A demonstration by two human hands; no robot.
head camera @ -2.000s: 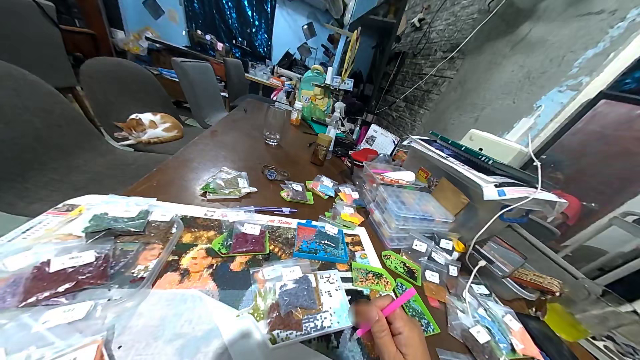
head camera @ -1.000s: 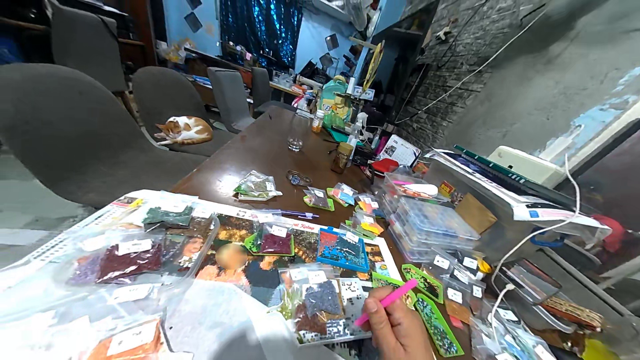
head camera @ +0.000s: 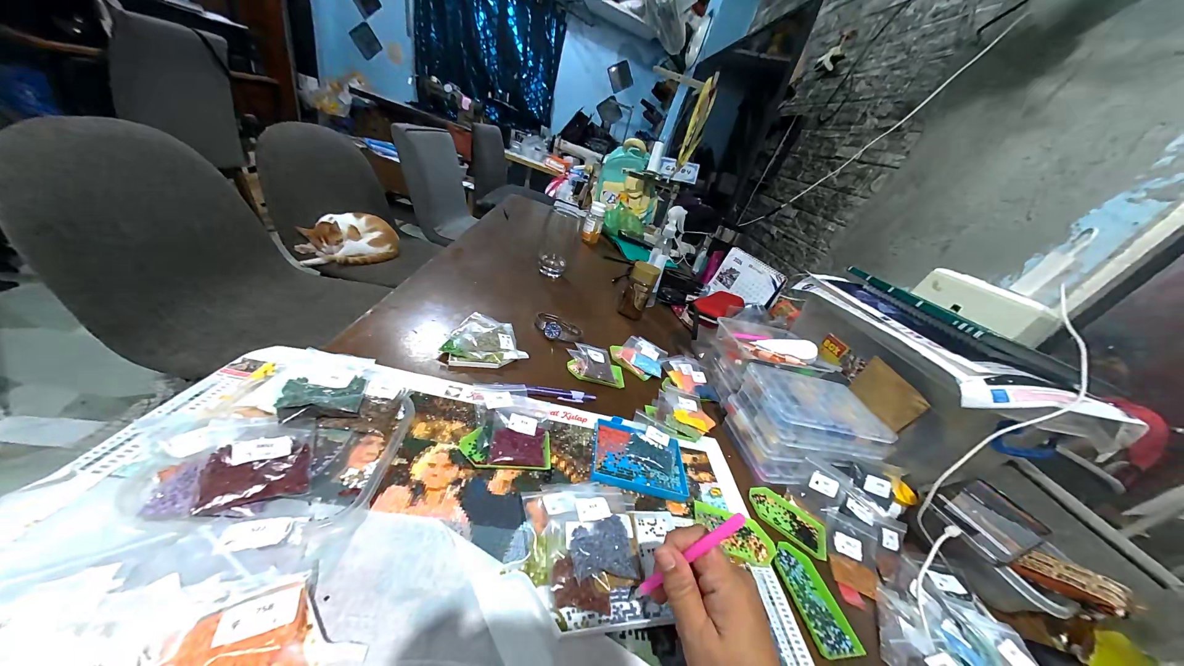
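Note:
My right hand (head camera: 708, 592) holds a pink diamond-painting pen (head camera: 694, 553) between thumb and fingers, its lower end over a white tray (head camera: 601, 622). Small bags of grey-blue beads (head camera: 603, 548) and brown beads (head camera: 581, 587) lie on that tray. Just right of the hand are green bead trays (head camera: 818, 601). A blue tray (head camera: 638, 460) of red and blue beads and a bag of dark red beads (head camera: 518, 444) on a green tray rest on the partly covered diamond-painting canvas (head camera: 435, 495). My left hand is not in view.
A clear plastic container (head camera: 393, 462) with bead bags stands at left, near white sheeting (head camera: 407, 592). Stacked clear organizer boxes (head camera: 805, 416) stand at right. Farther back are a wristwatch (head camera: 555, 327), a drinking glass (head camera: 555, 250) and a small jar (head camera: 638, 289). A cat (head camera: 350, 239) lies on a chair.
Between the earliest frame and now, the view has shifted somewhat. My right hand keeps hold of the pink pen near the white tray.

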